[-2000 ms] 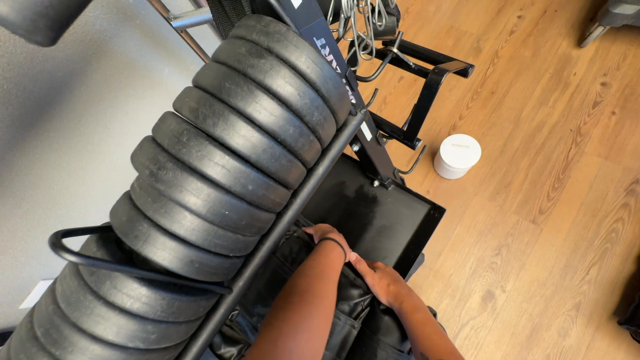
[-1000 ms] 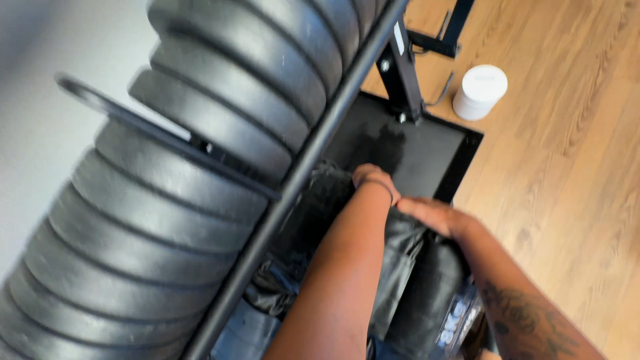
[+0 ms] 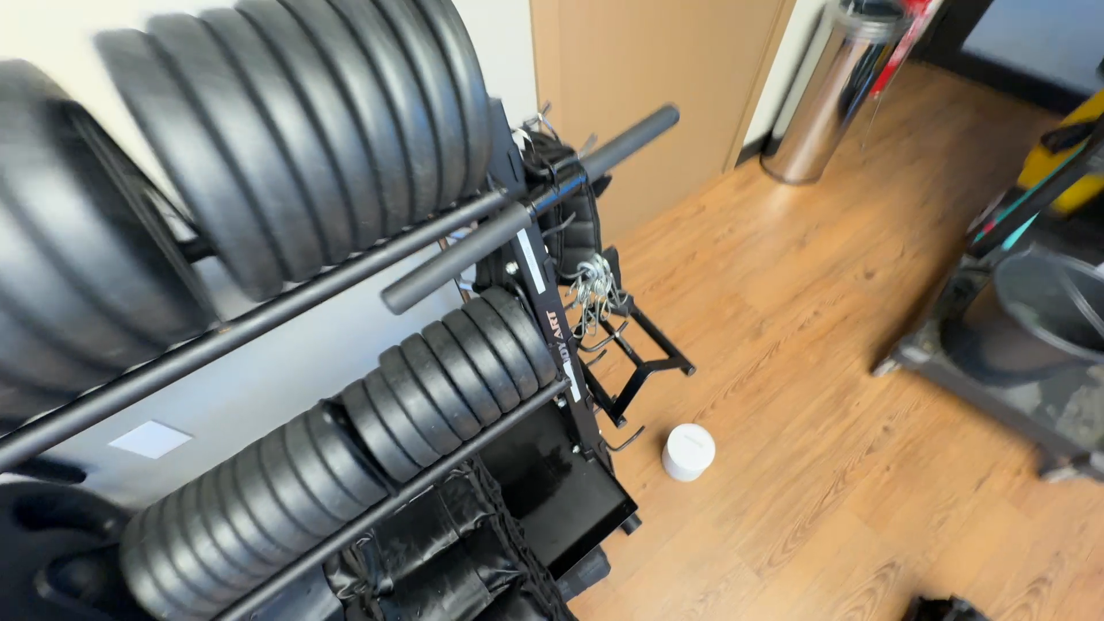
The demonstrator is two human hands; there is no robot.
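Observation:
Neither of my hands shows in the head view now. At the bottom centre, black sandbags or similar padded bags [image 3: 440, 539] lie on the lower black metal shelf [image 3: 556, 496] of a weight rack. A dark wet-looking patch marks the bare part of that shelf. Black weight plates [image 3: 453, 379] stand in a row above the bags, and larger black plates [image 3: 319, 129] fill the upper tier. Metal clips [image 3: 595, 289] hang from the rack's right side. A white round container [image 3: 688, 452] stands on the wooden floor beside the rack.
A cleaning cart [image 3: 975, 388] carrying a grey bucket [image 3: 1052, 302] is at the right. A metal bin [image 3: 828, 95] stands near the wall at the back. Hooks and a black bracket [image 3: 642, 371] jut from the rack's side. A dark object [image 3: 944, 608] lies at the bottom right edge.
Both hands, earlier on the black bags at the lower shelf, have left the view. The view has shifted widely, bringing in the upper plates, bin and cart.

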